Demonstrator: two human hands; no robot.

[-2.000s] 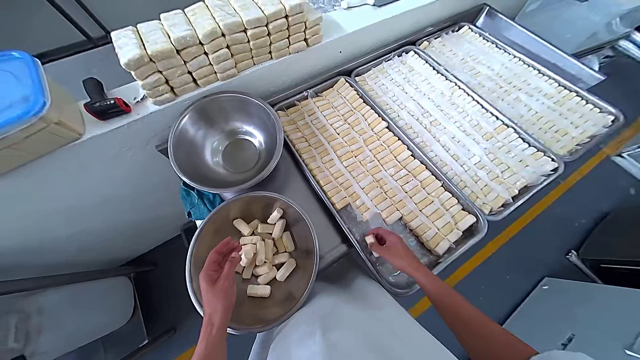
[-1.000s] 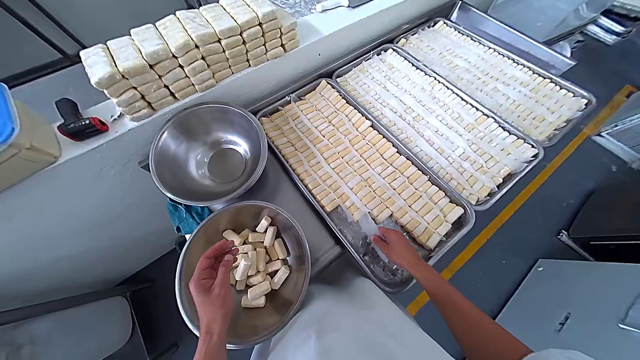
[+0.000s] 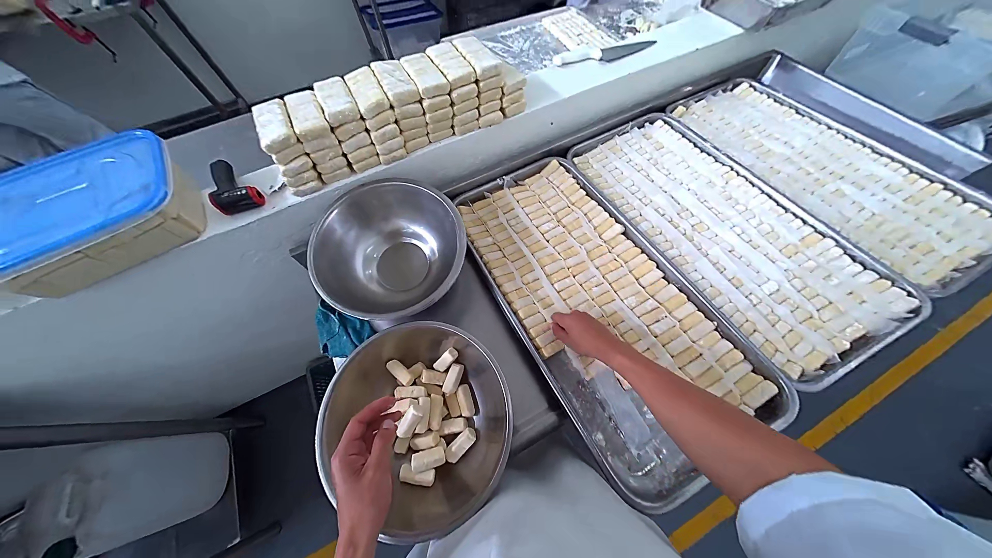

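Note:
My left hand (image 3: 370,453) reaches over the near steel bowl (image 3: 496,403), its fingertips closed on a pale rectangular piece (image 3: 410,419). Several loose pieces like it (image 3: 428,459) lie in the bowl. My right hand (image 3: 580,333) touches the rows of pale rectangular pieces (image 3: 612,271) in the nearest metal tray (image 3: 787,403), at their left edge; whether its fingers hold a piece is hidden. Translucent strips run between the rows. A loose strip (image 3: 624,415) lies on the bared near end of that tray.
Another steel bowl (image 3: 387,249) stands behind the first. Two more filled trays (image 3: 744,248) (image 3: 852,178) lie to the right. On the ledge are stacked wrapped blocks (image 3: 387,101), a knife (image 3: 608,53), a black-and-red handheld device (image 3: 234,191) and a blue-lidded container (image 3: 81,201).
My right hand has moved from the bared near part of the tray to the left edge of the rows. My left hand stays over the near bowl.

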